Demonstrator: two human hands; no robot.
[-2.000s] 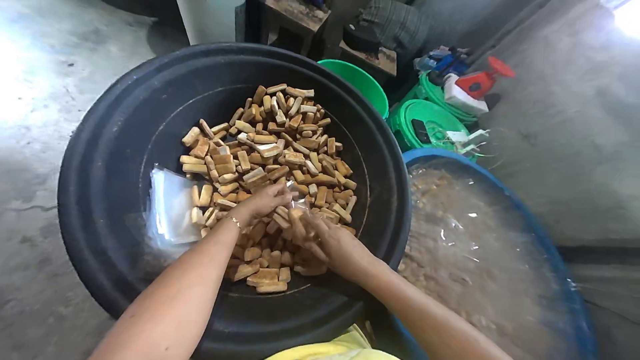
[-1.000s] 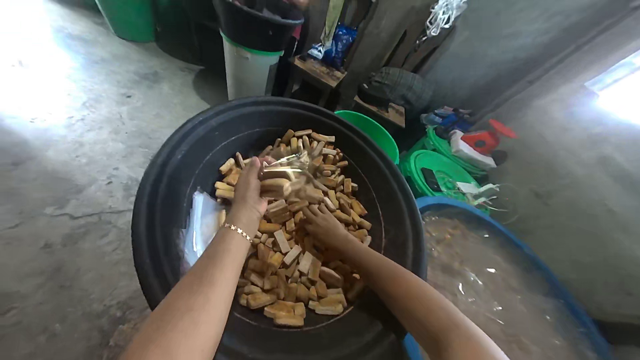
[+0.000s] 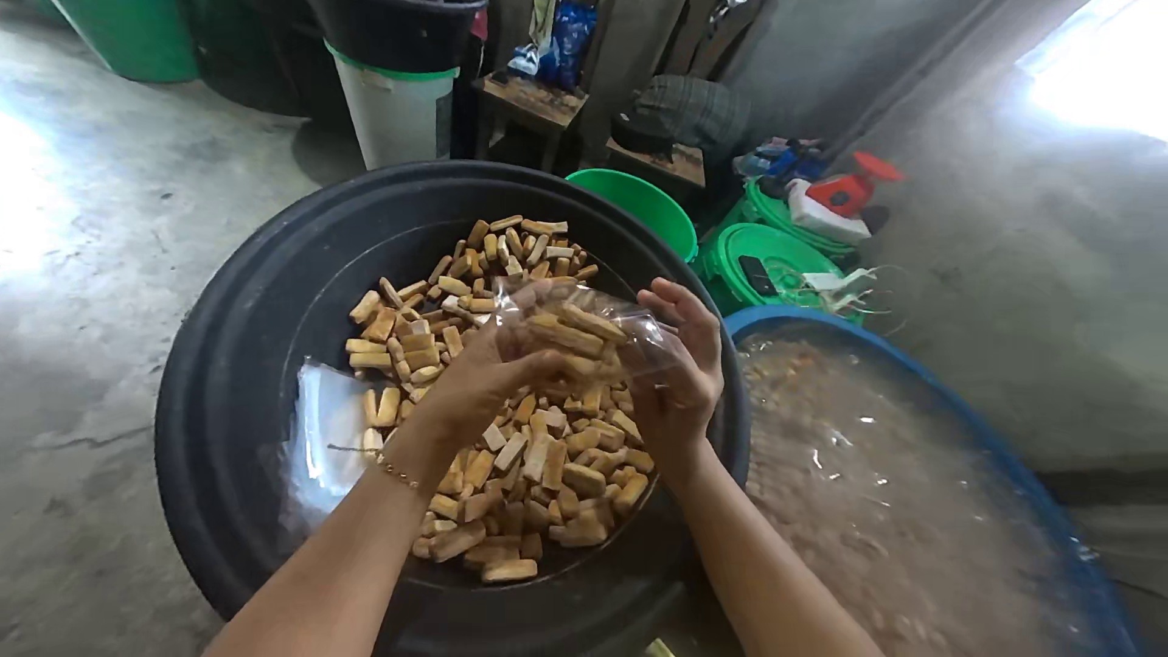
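A clear plastic bag (image 3: 593,338) with several brown baked sticks inside is held above the black round tub (image 3: 237,301). My left hand (image 3: 502,365) grips the bag's left side, thumb in front. At the bag's other end is my right hand (image 3: 680,365), its fingers curled up around the plastic; how firmly it holds is unclear. Many loose baked sticks (image 3: 538,465) lie heaped in the tub beneath both hands. A stack of flat clear plastic bags (image 3: 328,438) rests inside the tub, left of the heap.
At the right stands a wide blue-rimmed basin (image 3: 912,456) under clear plastic. Behind the tub are a green basin (image 3: 639,210), a green lidded bucket (image 3: 766,265), a red-topped object (image 3: 849,187), a small wooden stool (image 3: 538,100) and a white bucket (image 3: 392,109).
My right hand has risen from the heap of sticks to the bag's right end. The bag, in my left hand one second ago, now lies sideways between both hands.
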